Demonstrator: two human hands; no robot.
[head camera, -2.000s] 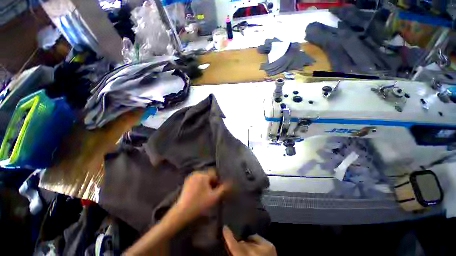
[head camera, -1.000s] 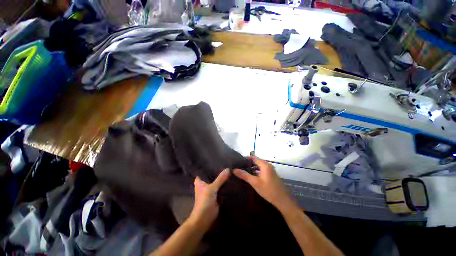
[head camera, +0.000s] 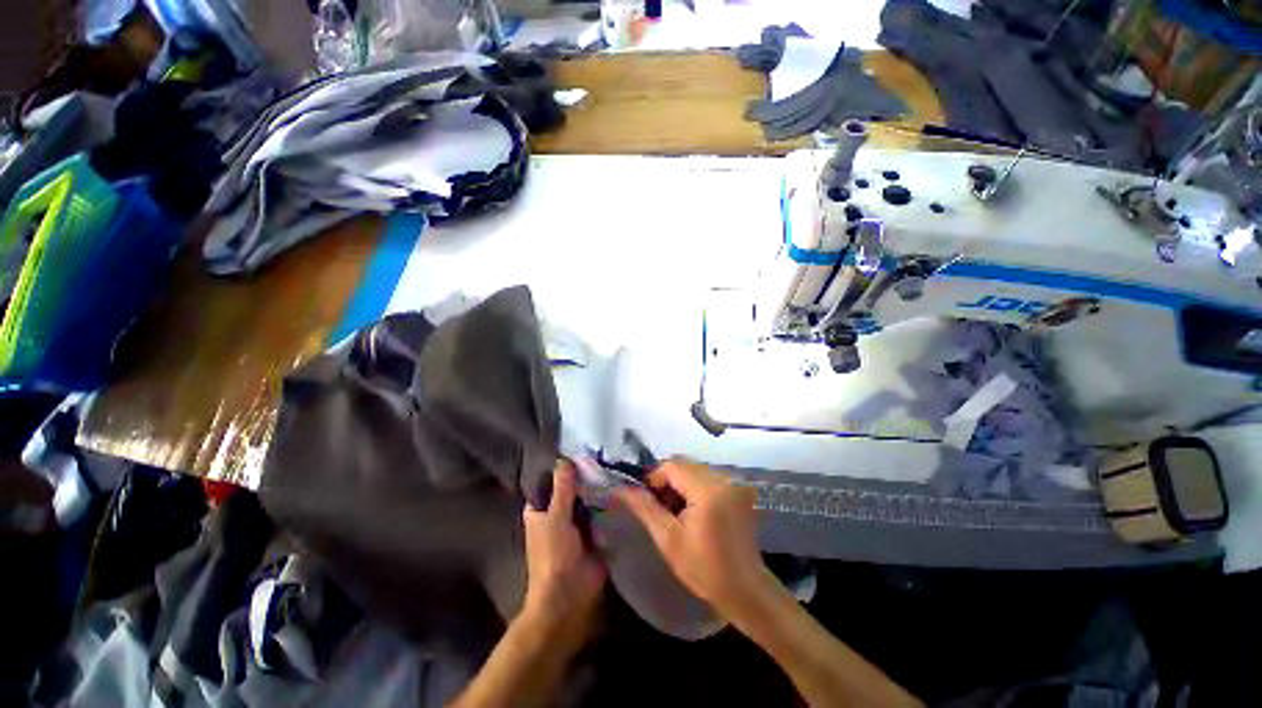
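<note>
The dark brown-grey garment lies over the table's front left edge and hangs down. My left hand grips its edge near the middle. My right hand is just right of it, fingers pinched on the garment's edge, where a pale strip shows between the hands. A small dark tip sticks up by my right fingers; I cannot tell what it is. The sewing machine stands to the right, its presser foot away from the cloth.
A folded grey and white bundle lies back left, beside a blue and green basket. Blue-grey scraps lie under the machine arm. A tan box with a black rim sits right. More cloth is piled below left.
My hands first came together on the garment's edge, then drew slightly apart. The garment's top part has folded over leftward, and the pale strip now shows. The view has shifted.
</note>
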